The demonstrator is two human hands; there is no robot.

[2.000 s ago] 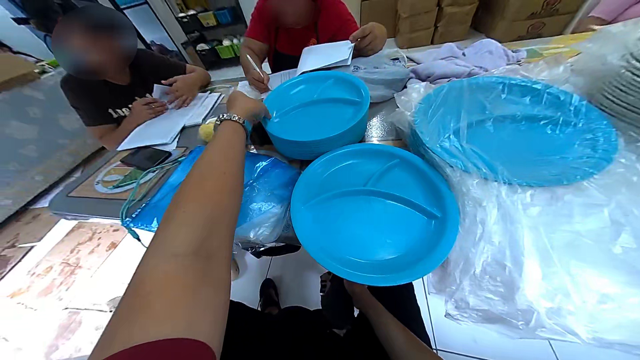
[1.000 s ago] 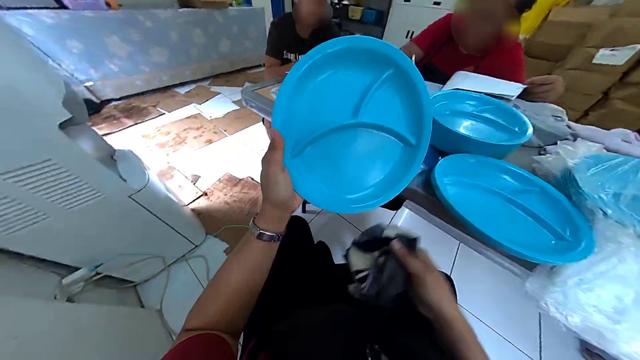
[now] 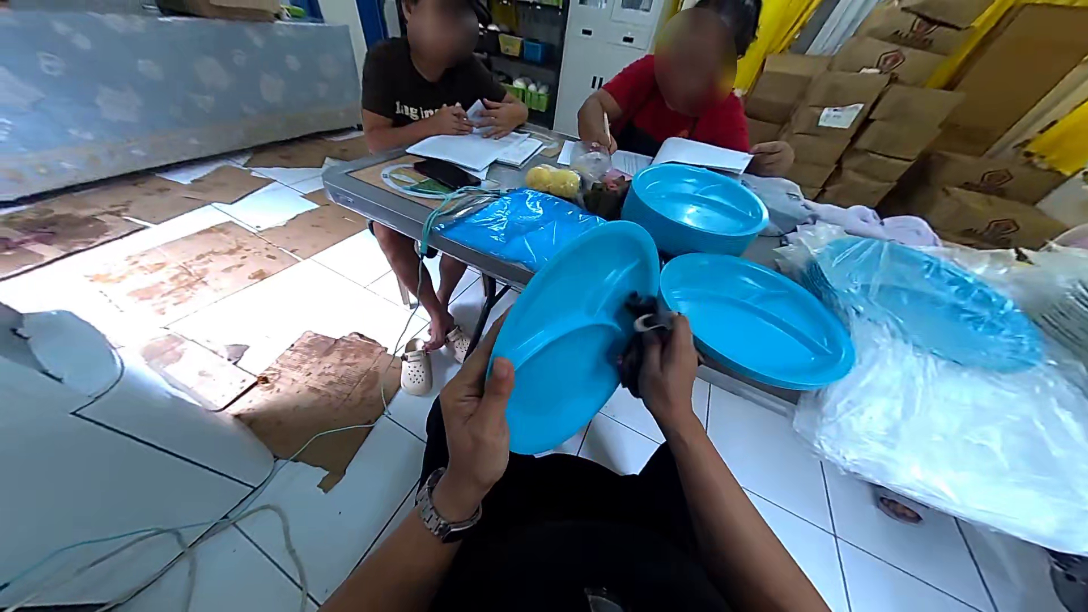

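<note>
My left hand (image 3: 478,408) grips the left rim of a blue divided plastic plate (image 3: 561,365), which is tilted over my lap. In my right hand (image 3: 667,365) is a bunched dark cloth (image 3: 636,340), pressed against the plate's right edge. Another blue divided plate (image 3: 756,319) lies at the table's near edge, just beyond my right hand. Behind it stands a stack of the same plates (image 3: 695,208). Farther right, more blue plates (image 3: 926,297) are wrapped in clear plastic.
The grey table (image 3: 374,191) carries a blue plastic packet (image 3: 523,225), a phone (image 3: 446,173) and papers (image 3: 467,151). Two people sit writing or handling papers across it. Clear plastic bags (image 3: 926,433) hang over the right edge. Cables and cardboard (image 3: 314,395) lie on the tiled floor.
The held plate has come down and turned on edge. My right hand has brought the dark cloth from beside my lap up to the plate. The view has swung noticeably.
</note>
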